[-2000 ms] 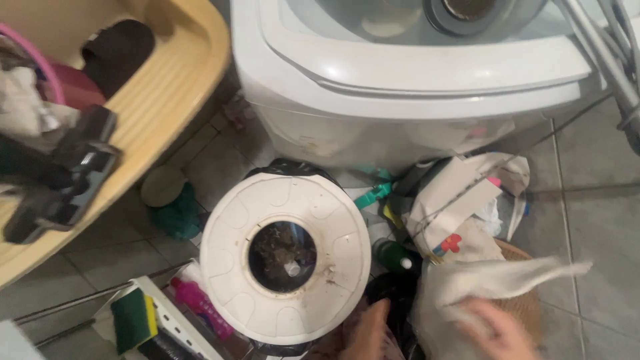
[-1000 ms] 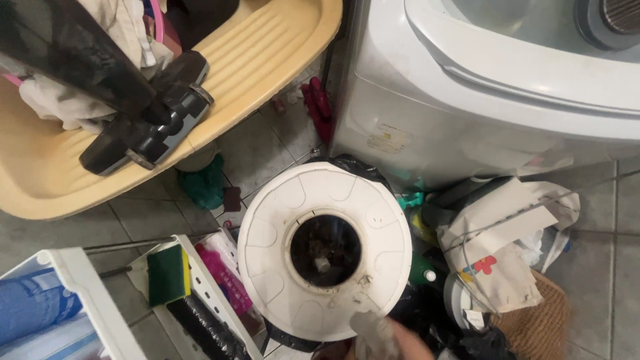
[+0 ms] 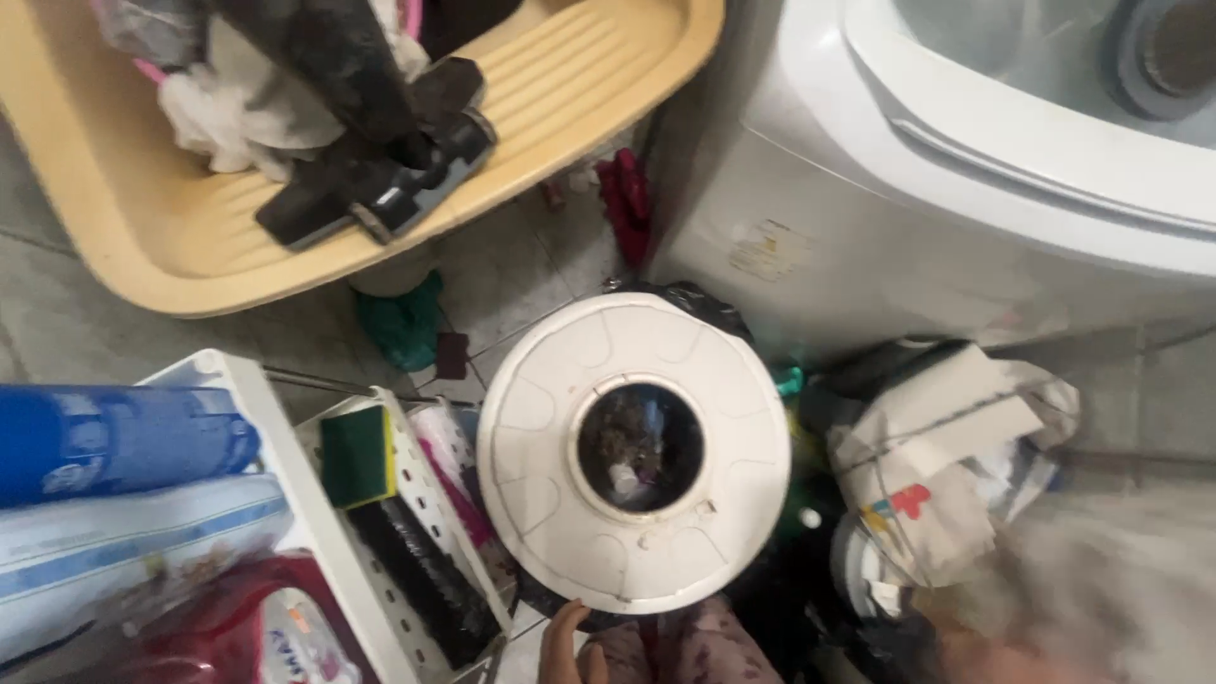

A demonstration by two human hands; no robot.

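At the bottom edge, my left hand (image 3: pixel 573 646) shows only a few fingers, slightly apart, with nothing visible in them. It is near the lower rim of a white round lid (image 3: pixel 537 408) with a central hole, through which dark debris (image 3: pixel 627 446) shows. Black plastic bag (image 3: pixel 708 309) sticks out around the lid. My right hand (image 3: pixel 1007 655) is a blur at the lower right, beside a blurred whitish thing (image 3: pixel 1121 560); its grip is unclear. Close to it are a pale fabric bag (image 3: pixel 936 513) with a red mark and black plastic (image 3: pixel 888 646).
A yellow plastic tub (image 3: pixel 180 294) holds cloths and a black floor-cleaner head (image 3: pixel 380 180). A washing machine (image 3: pixel 855 247) stands at the upper right. White baskets (image 3: pixel 304 532) at left hold bottles, packets and a green-yellow sponge (image 3: pixel 356 456). A green bag (image 3: pixel 404 323) lies on the tiles.
A hand holding a small whitish thing at the lid's lower rim one second ago is gone from there. My right hand now appears at the lower right. The view has shifted left.
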